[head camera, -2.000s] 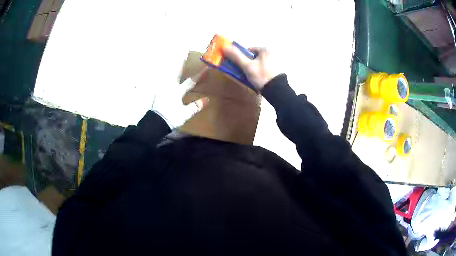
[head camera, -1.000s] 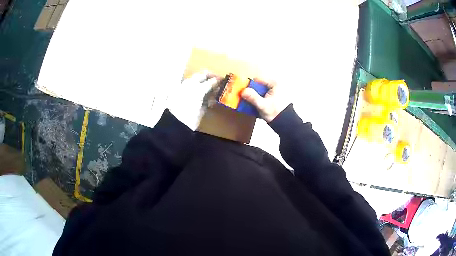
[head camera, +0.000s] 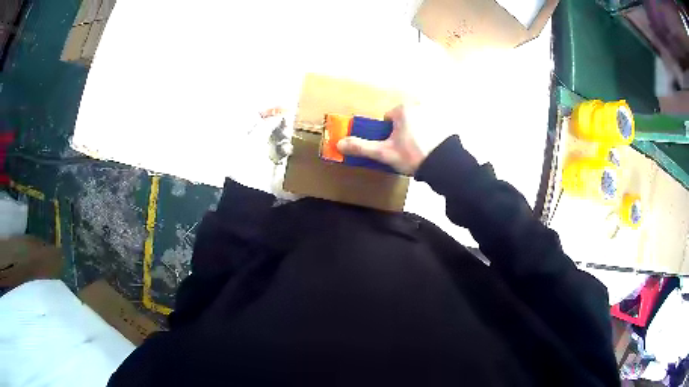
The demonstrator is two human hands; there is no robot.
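A brown carton [head camera: 340, 185] lies on the white table [head camera: 196, 83] close against my body, its top flaps folded down to a centre seam. My right hand [head camera: 404, 143], bare, is closed around the tape gun [head camera: 338, 137], with orange head and dark blue body, which lies over the seam. My left hand [head camera: 278, 147], in a white glove, is at the carton's left side. It is washed out against the table, so its finger shape and grip are unclear. No tape strip can be made out.
Yellow tape rolls [head camera: 597, 121] stand on the cardboard-covered side bench [head camera: 657, 215] at the right. An open carton [head camera: 468, 26] is at the table's far right. Brown boxes [head camera: 83, 34] are at the far left. A white bundle [head camera: 53, 332] and a brown carton [head camera: 117, 310] are at the lower left.
The carton's raised flaps have come down flat. The tape gun moved down onto the seam, then slightly left and level. My gloved hand moved off the top to the left side. An open carton came into view.
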